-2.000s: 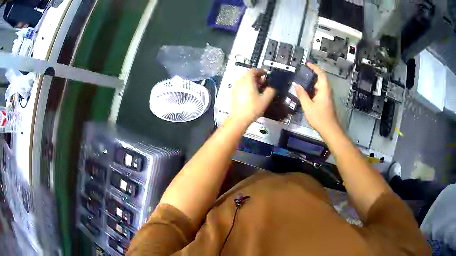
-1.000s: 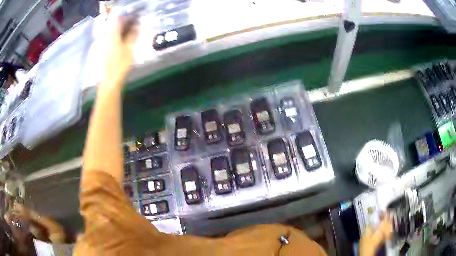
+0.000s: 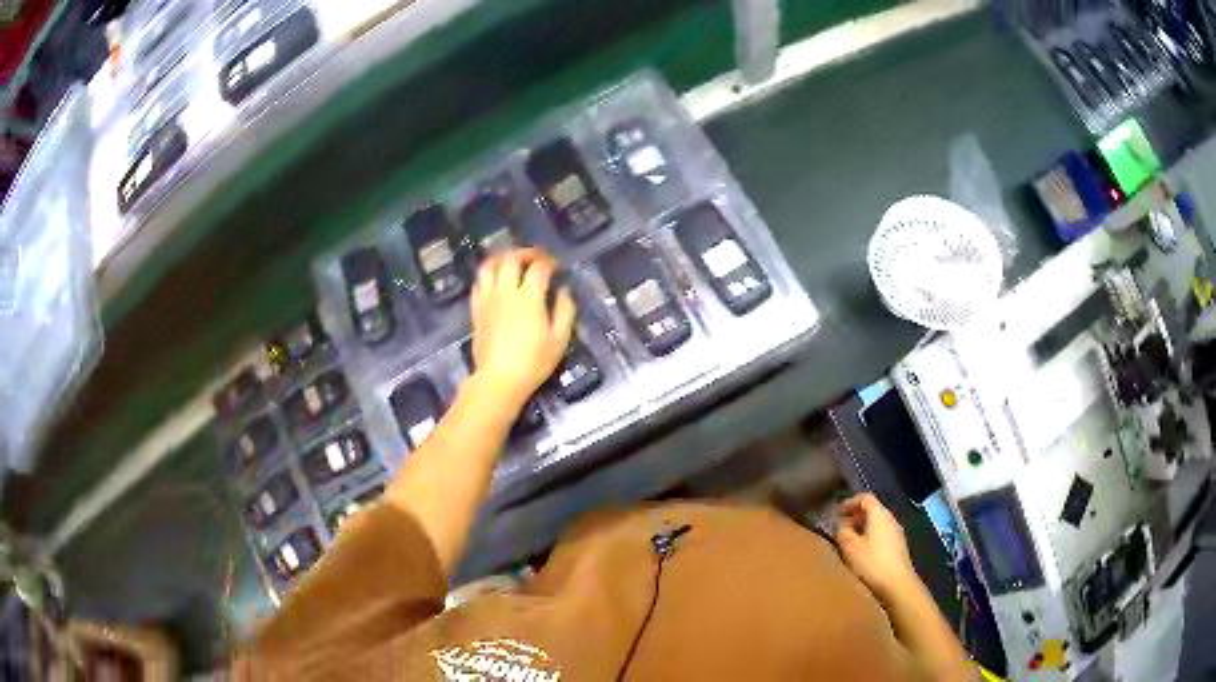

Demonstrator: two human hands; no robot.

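A clear blister tray (image 3: 787,320) with two rows of black device housings lies before me, on a stack of trays. My left hand (image 3: 523,320) is over its middle, fingertips at the lower end of a housing (image 3: 491,213) in the far row. The hand hides part of that housing and the near row, so a firm grip cannot be told. Another housing (image 3: 724,260) lies at the tray's right end. My right hand (image 3: 870,536) is low at the right, beside the machine's front edge, fingers loosely curled and nothing visible in it.
The white machine (image 3: 954,400) with its control screen (image 3: 1000,536) is at the right. A white fan (image 3: 934,260) and a blue parts box (image 3: 1070,197) stand behind. More housings in trays (image 3: 320,396) lie at the left. A raised shelf (image 3: 187,93) holds others at the upper left.
My view has turned from the machine to the trays. My left hand has come down from the raised shelf to the tray. My right hand has moved from the fixtures to the machine's front edge.
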